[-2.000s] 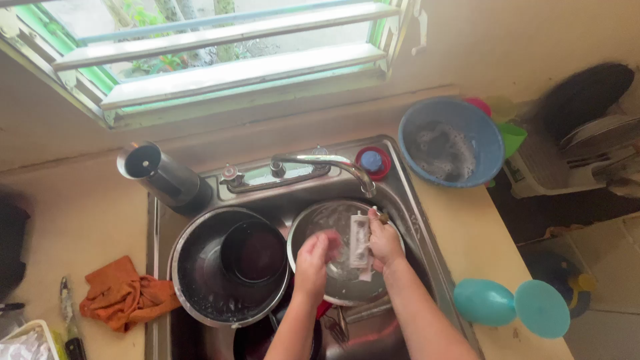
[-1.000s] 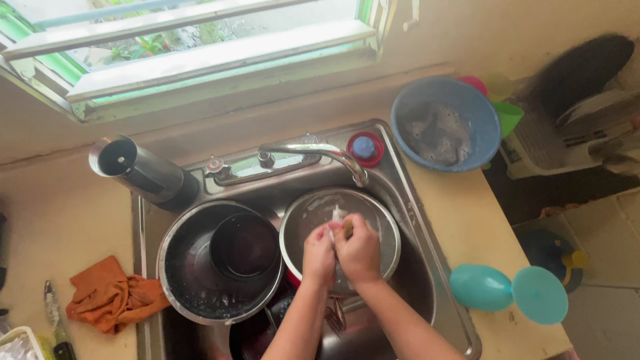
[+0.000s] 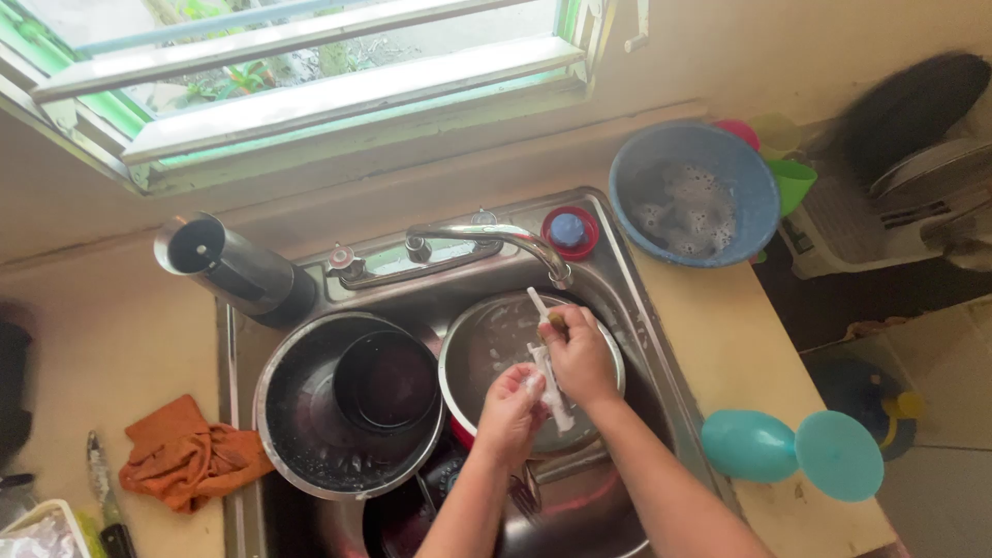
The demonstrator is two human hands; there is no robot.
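My right hand (image 3: 577,353) grips a white plastic piece (image 3: 552,395), wet and ribbed, together with something small and yellowish, likely a sponge. Close below it, my left hand (image 3: 513,411) has its fingertips pinched against the white piece's side. Both hands are over a round metal pan (image 3: 496,341) of cloudy water in the steel sink. Left of this pan sits a large dark pot (image 3: 302,411) with a smaller black pot (image 3: 386,380) inside. The chrome faucet (image 3: 496,232) arches above; no running water is visible.
A blue basin (image 3: 694,194) of suds stands on the right counter, near a lying teal goblet (image 3: 750,446). At left are a steel container (image 3: 232,267), an orange cloth (image 3: 190,457) and a knife (image 3: 105,488). A dish rack (image 3: 845,225) holds plates. Forks (image 3: 527,496) lie in the sink.
The white piece was upright in my right hand, then mostly hidden between both hands held together. Now it shows again, tilted, with my left hand lower than my right.
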